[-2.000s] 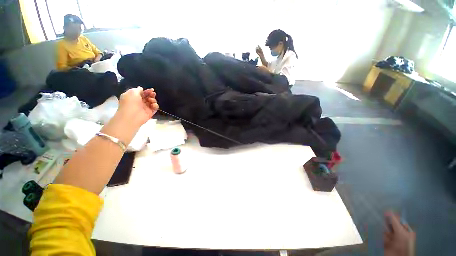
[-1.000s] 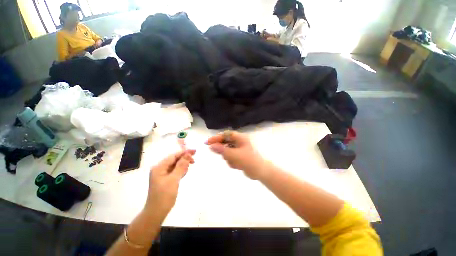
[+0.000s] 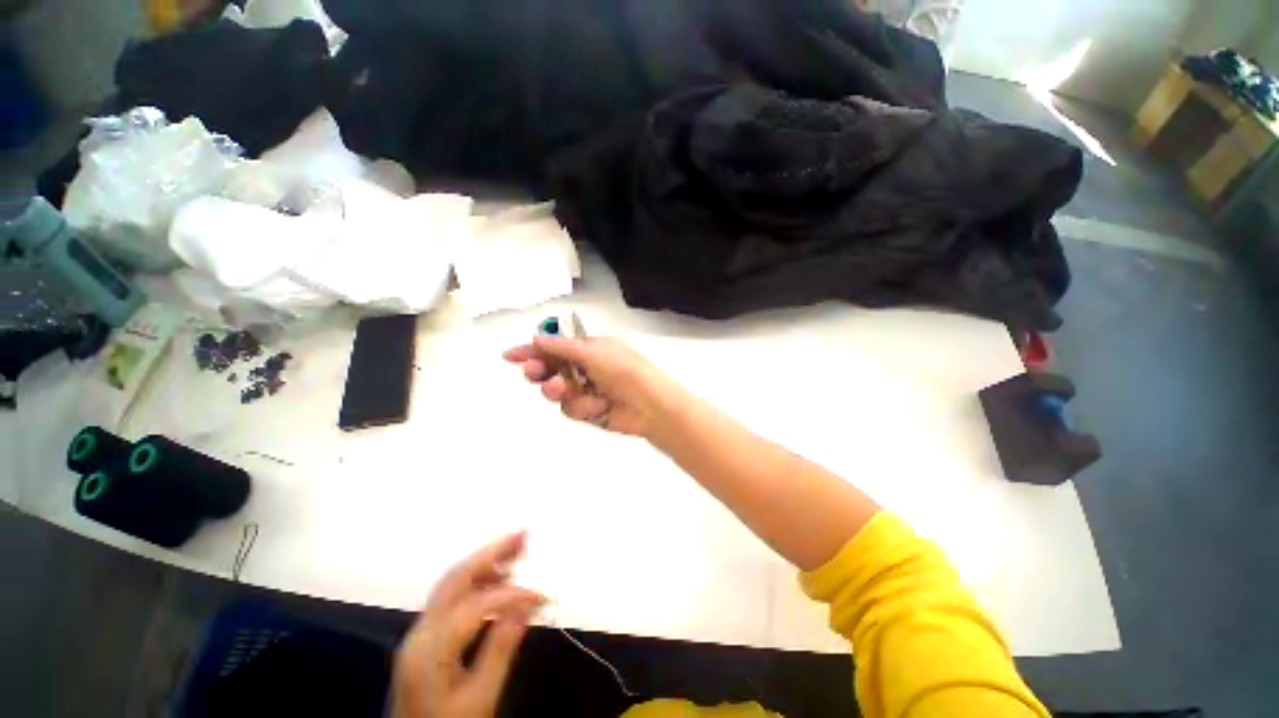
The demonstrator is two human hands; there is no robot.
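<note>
My left hand (image 3: 460, 634) is low at the table's front edge, slightly blurred. A pale thread (image 3: 596, 659) trails from its lower fingertips down to the right, over the dark area below the edge; the needle cannot be made out. My right hand (image 3: 596, 386) is above the middle of the table, its fingers curled around a small metallic tool, mostly hidden in the fist. The thread spool's green top (image 3: 549, 326) shows just behind the right fingers; its body is largely hidden.
Black garments (image 3: 842, 197) are heaped at the back. White plastic bags (image 3: 309, 239), a phone (image 3: 379, 372), small black fasteners (image 3: 260, 368), black thread cones (image 3: 176, 491) and a bottle (image 3: 77, 260) are at left. A black holder (image 3: 1035, 428) stands at the right corner.
The view has tilted down. My left hand has moved down, away from my right hand, after both were close together by the spool. Earlier my left arm was stretched out with a taut thread.
</note>
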